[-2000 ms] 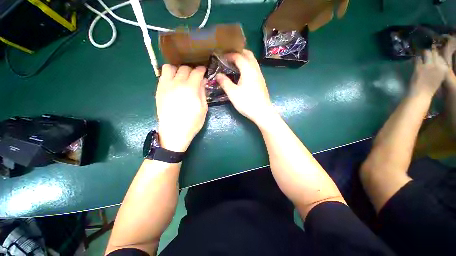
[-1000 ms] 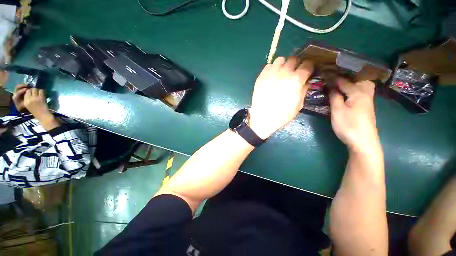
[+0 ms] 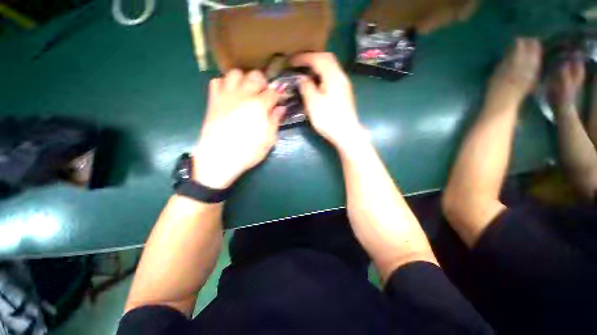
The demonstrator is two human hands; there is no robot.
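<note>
An open product box (image 3: 292,120) stands on the dark-green bench in front of me, its brown lid (image 3: 265,36) raised at the back. Bagged accessories (image 3: 288,85) with a little pink-red show in it between my hands. My left hand (image 3: 241,121), with a black watch at the wrist, lies over the box's left side, fingertips at its inside. My right hand (image 3: 329,95) is at the right side, fingers bent over the bag. Both hands hold the box and its contents. The picture is blurred, and the fingers hide much of the bag.
A second open box (image 3: 385,52) with a bagged red item stands to the right. Black boxes (image 3: 46,154) lie at the left. A pale rod (image 3: 197,36) and a white cable (image 3: 133,10) are behind. A neighbour's arms (image 3: 488,141) reach over the bench at the right.
The view swung left-side-ward and back, so the bench has shifted in the picture. My hands stay at the same box, with fingers slightly moved. The neighbour's hands have moved.
</note>
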